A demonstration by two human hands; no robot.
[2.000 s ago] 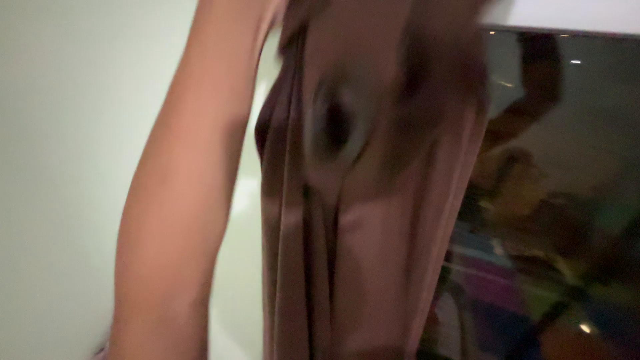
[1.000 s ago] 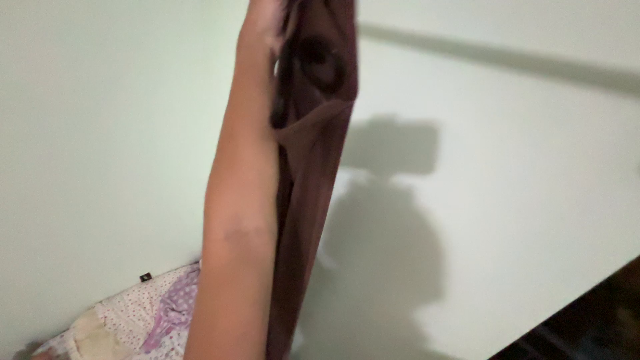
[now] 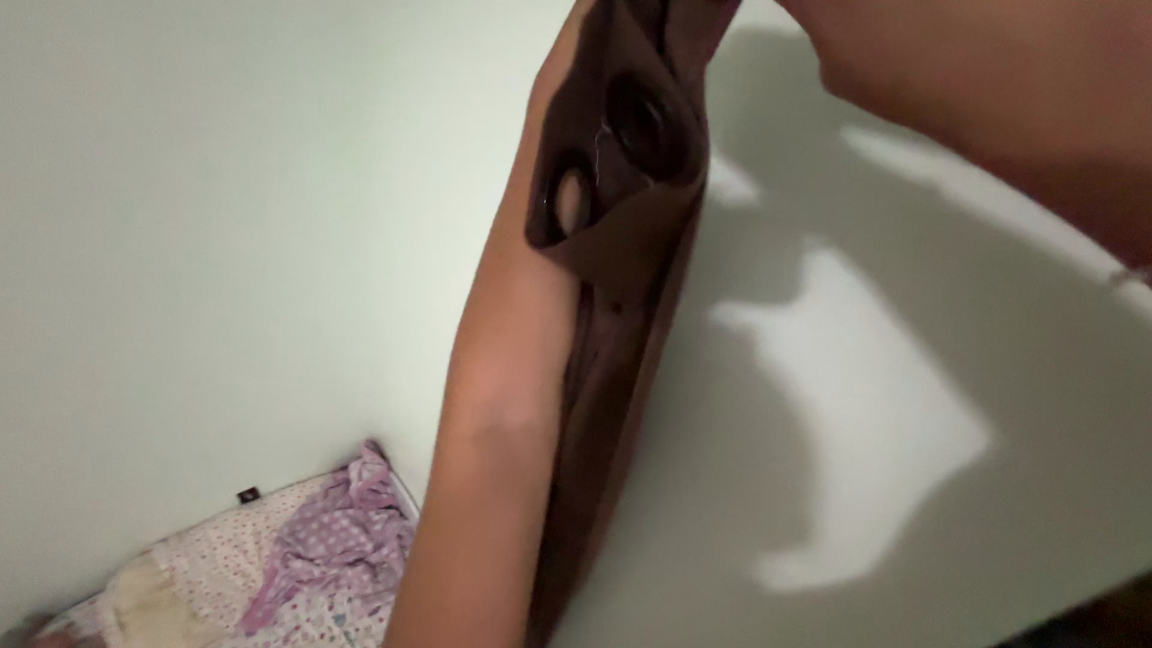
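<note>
A dark brown grommet curtain (image 3: pixel 621 360) hangs down from the top edge of the view, folded beside my raised left forearm. Two of its dark eyelet rings show near the top; through the lower one a bit of skin is visible. The left hand itself lies beyond the top edge or behind the cloth, so its fingers are hidden. My right arm crosses the upper right corner, with its hand also out of the picture. What either hand grips cannot be seen.
Pale walls (image 3: pixel 225 225) meet behind the arm, with strong shadows on the right one. At the lower left lies dotted bedding (image 3: pixel 216 549) with a crumpled purple checked cloth (image 3: pixel 342 540) on it. A dark edge (image 3: pixel 1098 621) shows at the lower right.
The right arm has come into view at the upper right. The view has swung from a dark glossy panel to the wall corner, and the curtain's eyelets now show lower and more spread.
</note>
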